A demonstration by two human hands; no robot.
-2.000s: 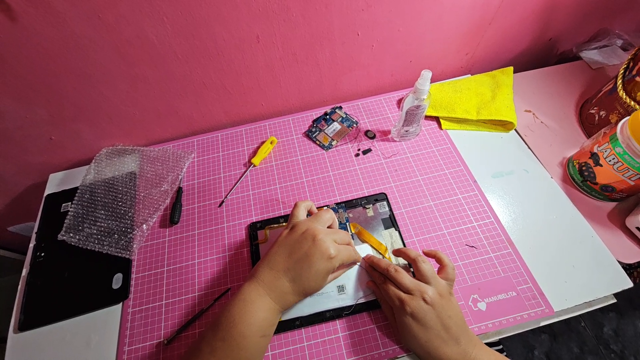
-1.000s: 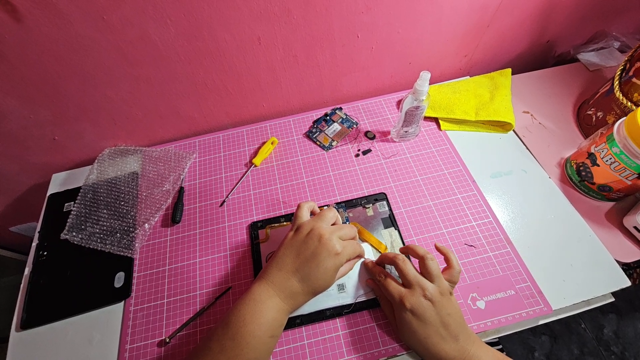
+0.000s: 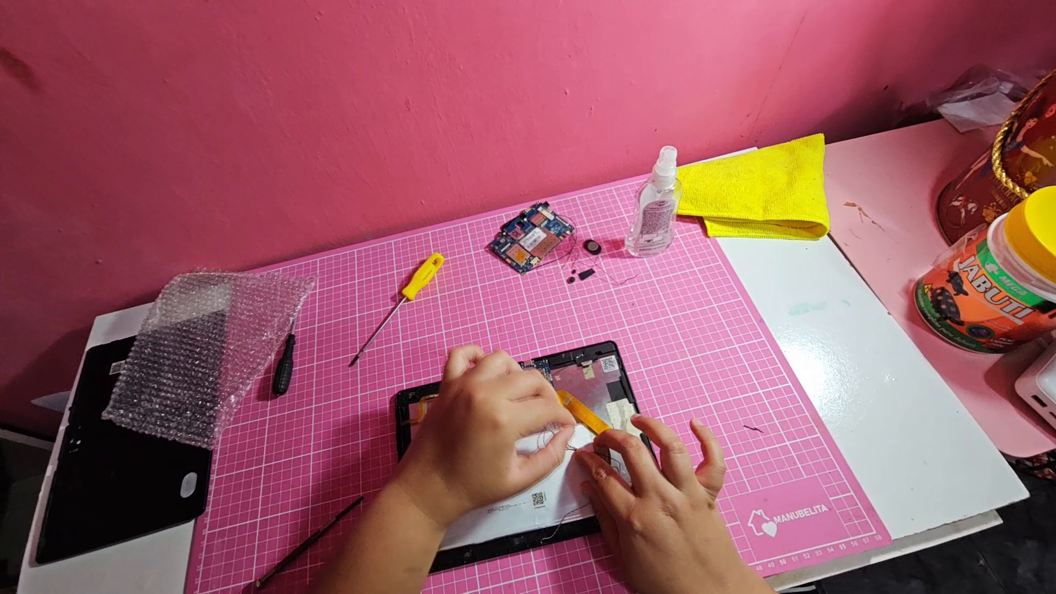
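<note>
An opened tablet (image 3: pixel 487 532) with a black frame lies on a pink cutting mat (image 3: pixel 330 462). Both hands are over its white inner panel. My left hand (image 3: pixel 495 421) pinches a thin wire (image 3: pixel 569 447) between thumb and fingertips. My right hand (image 3: pixel 652 487) rests just right of it, thumb and index finger close together at the same wire, the other fingers spread. Beside the fingertips an orange flex cable (image 3: pixel 584 412) runs across the tablet. Part of a blue circuit board (image 3: pixel 540 365) shows at its upper edge; my left hand hides much of the left side.
Behind lie a loose circuit board (image 3: pixel 532 238), small parts (image 3: pixel 591 246), a spray bottle (image 3: pixel 654 210) and a yellow cloth (image 3: pixel 759 190). Leftward are a yellow screwdriver (image 3: pixel 423 277), a black screwdriver (image 3: pixel 284 367), bubble wrap (image 3: pixel 190 355) over a black panel (image 3: pixel 124 495), and a thin dark tool (image 3: pixel 309 540).
My left hand's fingertips have shifted slightly, and more of the thin wire shows between the two hands. The tablet and the tools lie where they were.
</note>
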